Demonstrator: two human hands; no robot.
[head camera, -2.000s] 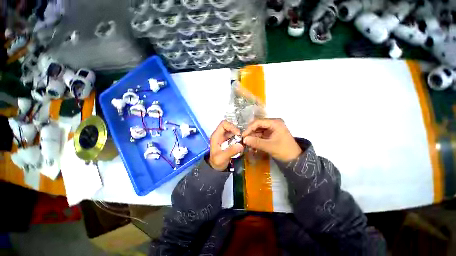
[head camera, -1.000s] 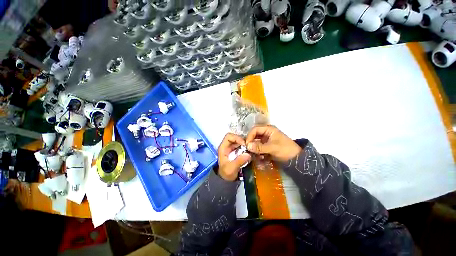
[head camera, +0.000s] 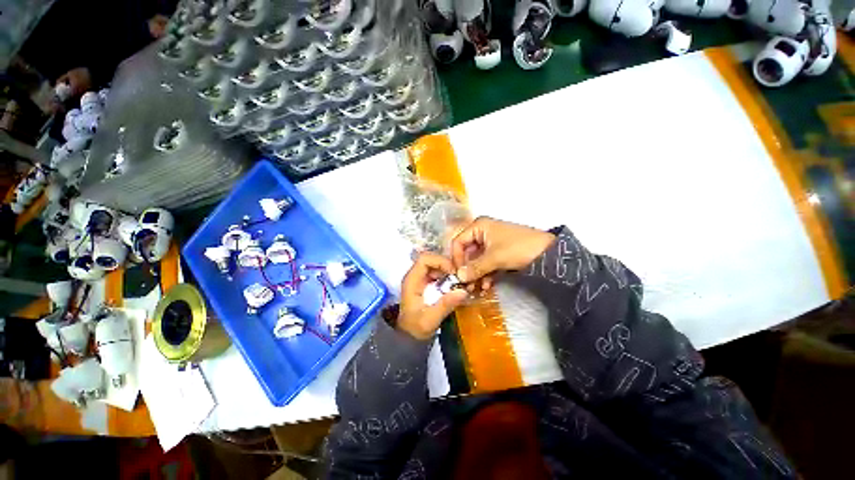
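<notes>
My left hand (head camera: 427, 292) holds a small white screw base (head camera: 441, 289) between thumb and fingers. My right hand (head camera: 494, 248) is against it, its thumb and fingertips pinched at the base's upper edge; whether a small part is between them is too small to tell. A blue plastic bin (head camera: 275, 380) to the left holds several white screw bases (head camera: 289, 323) with red and black lead wires. A crinkled clear poly bag (head camera: 433, 211) lies just beyond my hands on the orange tape (head camera: 497, 352).
A gold-rimmed spool (head camera: 179, 323) stands left of the bin beside paper sheets (head camera: 178, 403). Tall stacks of clear blister trays (head camera: 309, 80) stand behind. White camera housings (head camera: 114, 342) are heaped at left, with more housings (head camera: 783, 58) at the back right. White sheet (head camera: 637, 206) covers the bench.
The view has shifted and turned, so the bench lies differently in the picture. Both hands stay together at the white base, with slight changes in the right fingers.
</notes>
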